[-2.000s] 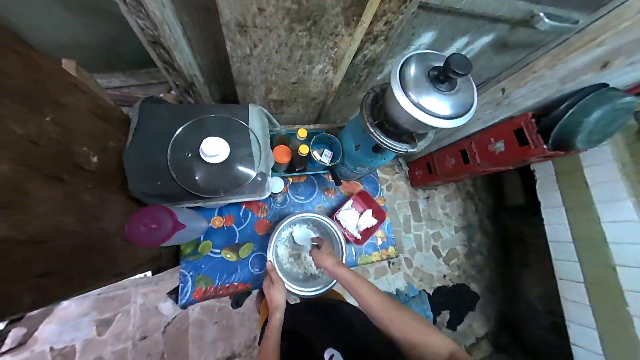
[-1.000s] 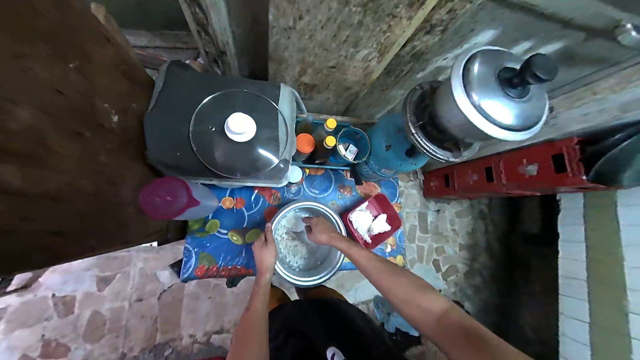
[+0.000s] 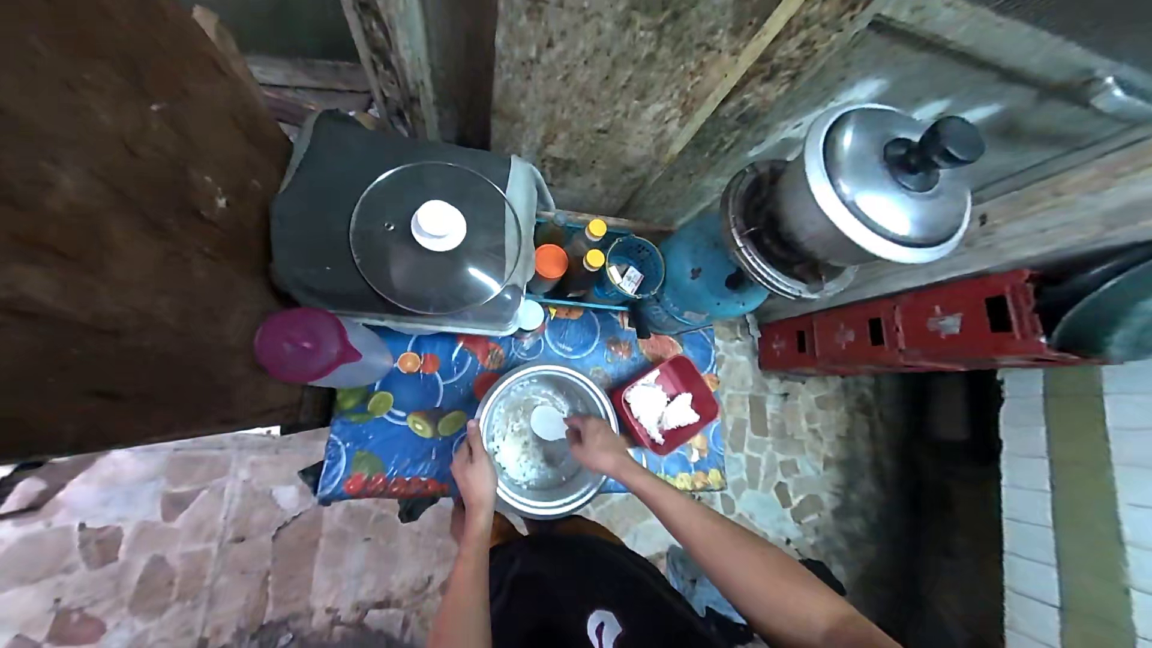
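A round metal bowl (image 3: 546,498) with whitish food, perhaps rice, clinging to its inside stands at the front edge of a table with a fruit-patterned blue cover. My left hand (image 3: 474,470) grips the bowl's left rim. Over the bowl's inside, my right hand (image 3: 594,443) holds a white spatula or rice paddle (image 3: 548,423) by its handle end; its broad head is inside the bowl. Just right of the bowl is a red plastic container (image 3: 708,407) with white clumps of food in it.
A pitcher with a pink lid (image 3: 301,346) is at the table's left. Behind are a glass lid (image 3: 387,261) on a covered box, bottles (image 3: 576,263) in a blue tray, and a lidded pot (image 3: 828,202) on a burner above a blue gas cylinder (image 3: 706,270). Red crates (image 3: 936,324) stand right.
My right hand and the white paddle have moved from the upper part of the bowl towards its middle and right. My left hand stays at the bowl's left rim.
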